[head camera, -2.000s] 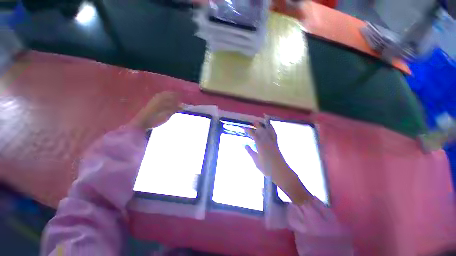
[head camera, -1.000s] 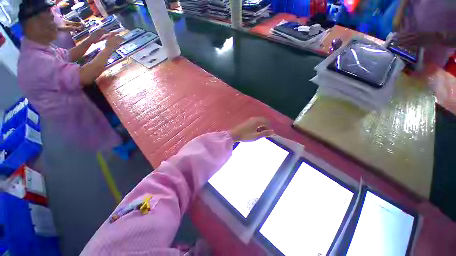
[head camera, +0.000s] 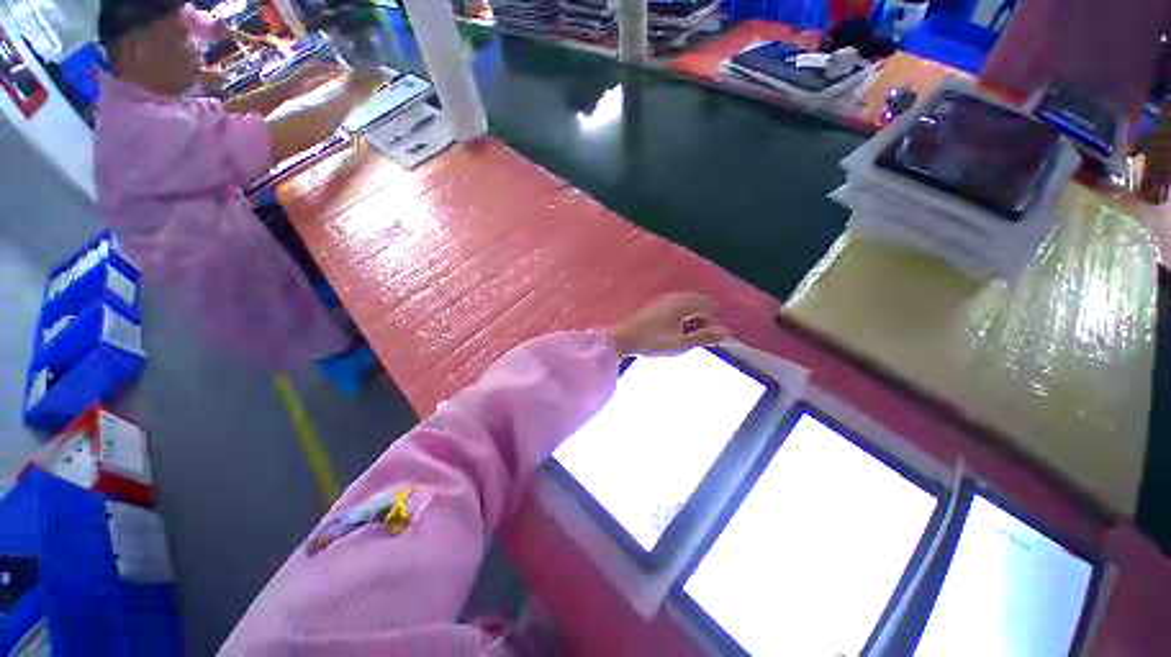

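Three lit tablets lie side by side on the red bench: a left tablet (head camera: 661, 449), a middle tablet (head camera: 812, 539) and a right tablet (head camera: 1008, 584). Their screens glow white; the right one shows faint marks near its top. Whitish foam sleeves (head camera: 652, 593) show as pale edges around and between them. My left hand (head camera: 670, 325) rests at the far edge of the left tablet, fingers curled; its grip cannot be made out. My right hand is out of the picture.
A tablet stack (head camera: 970, 161) stands on the yellowish board (head camera: 989, 347) across the dark green belt (head camera: 681, 173). A person in pink (head camera: 193, 205) works at the bench's far left. Blue bins (head camera: 96, 334) stand on the floor. A white post (head camera: 447, 71) rises beside the belt.
The view has swung left since the earliest frame, and my right hand has left the picture. My left hand stays at the left tablet's far edge. The person at left has shifted their arms.
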